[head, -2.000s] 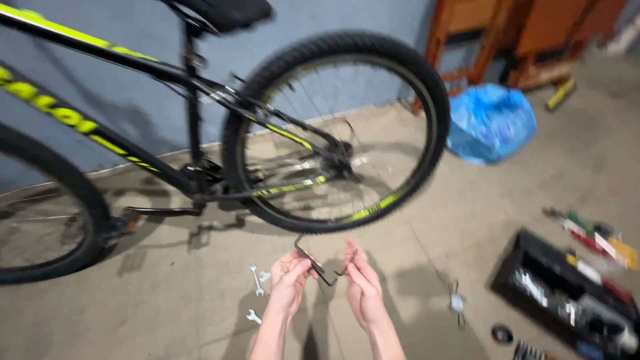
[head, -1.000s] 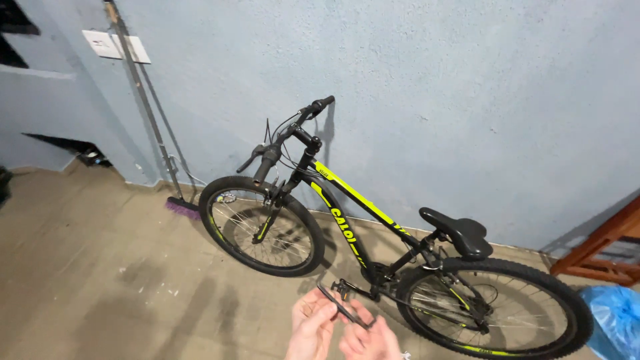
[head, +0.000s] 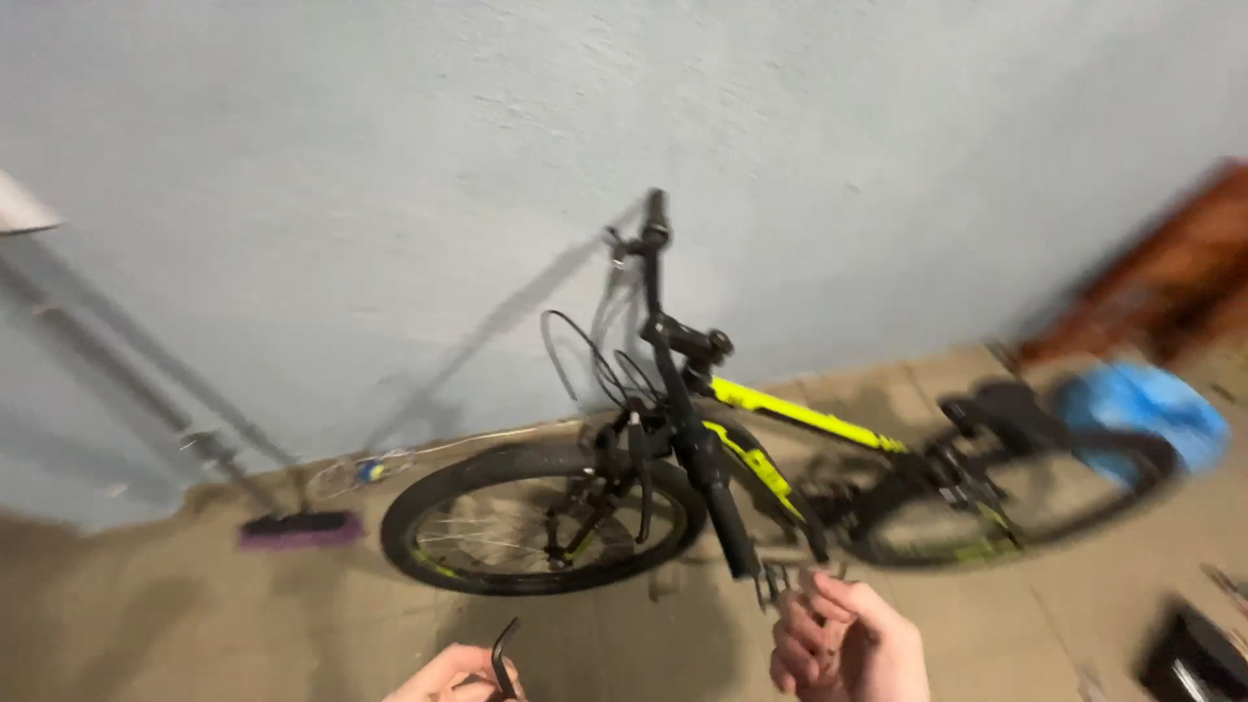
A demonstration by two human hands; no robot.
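At the bottom edge, my left hand [head: 463, 675] is closed around a bent black hex key [head: 503, 655], whose end sticks up past the fingers. To its right my right hand [head: 853, 639] is raised with curled fingers, below the handlebar grip; whether it holds anything cannot be told. Beyond both hands, a black and yellow bicycle [head: 809, 419] leans by the wall. Its handlebar [head: 687, 419] points toward me, with the front wheel [head: 541, 517] at the left and the black saddle [head: 1009, 414] at the right.
A purple-bristled broom [head: 302, 529] leans on the wall at the left, near a small coil of cord [head: 370, 471]. A blue plastic bag [head: 1146, 414] lies behind the rear wheel. Wooden furniture [head: 1160, 273] stands at the right, and a black toolbox [head: 1199, 653] is at the lower right.
The view has swung from the rear wheel to the handlebar end. My hands, close together on the hex key before, are now apart, with the key in my left hand.
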